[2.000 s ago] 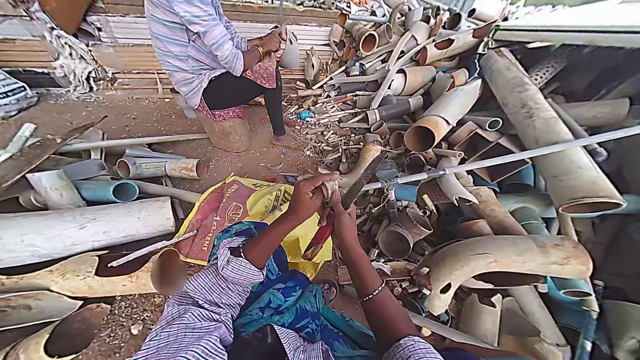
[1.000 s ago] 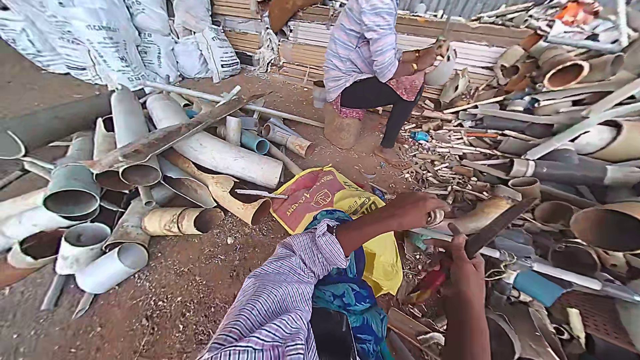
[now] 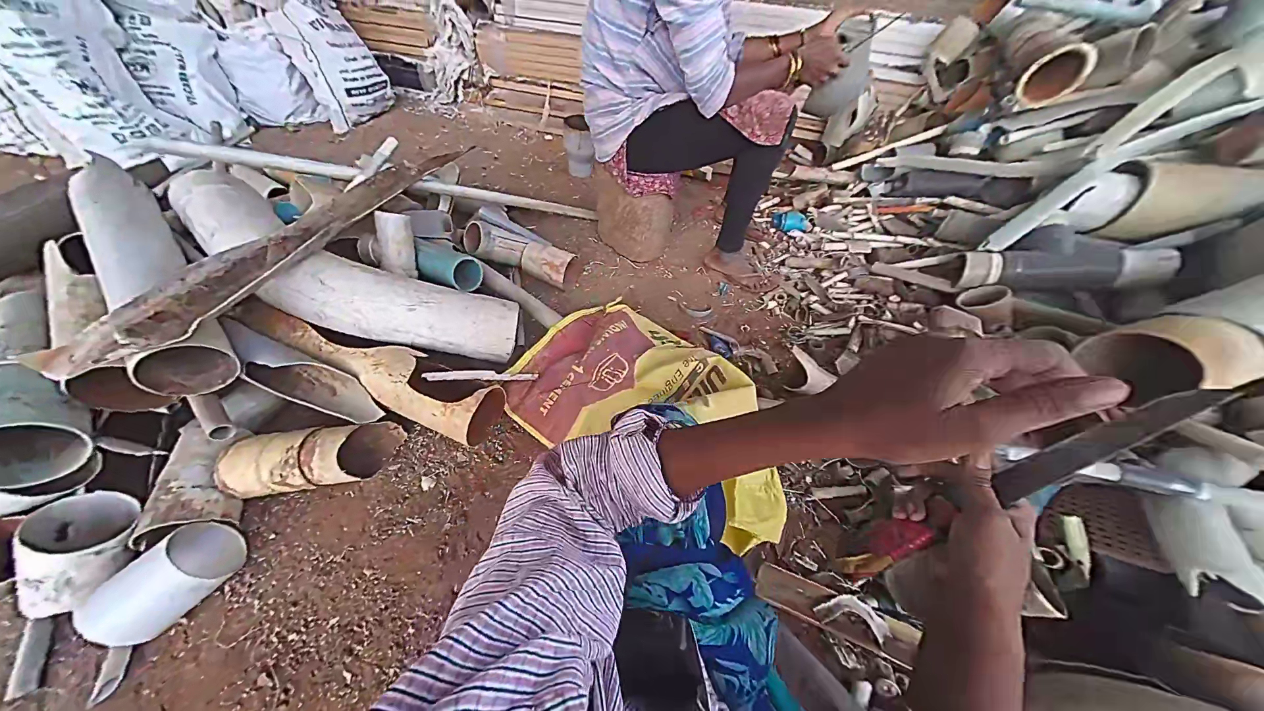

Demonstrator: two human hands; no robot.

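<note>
My left hand (image 3: 973,400) reaches in from the left, its fingers stretched to the right just above a long dark blade (image 3: 1096,449). Whether it pinches something small is hidden. My right hand (image 3: 987,558) is below it, upright, closed at the near end of the blade, which slants up to the right; the handle is not visible. A red object (image 3: 897,538) lies left of my right hand. Blue patterned cloth (image 3: 691,583) covers my lap. Beyond it is a yellow and red printed sack (image 3: 632,370) on the ground.
Cut pipes (image 3: 395,301) lie heaped at the left, with a long weathered strip (image 3: 237,262) across them. More pipe pieces (image 3: 1165,365) and scraps are piled at the right. A person (image 3: 691,109) sits ahead on a block (image 3: 634,219), holding a grey piece. Filled white sacks (image 3: 168,74) stand at the back left.
The view has swung left, bringing the left heap and white sacks into sight. My left hand's fingers, bent close by my right hand two seconds ago, are now stretched out over the blade.
</note>
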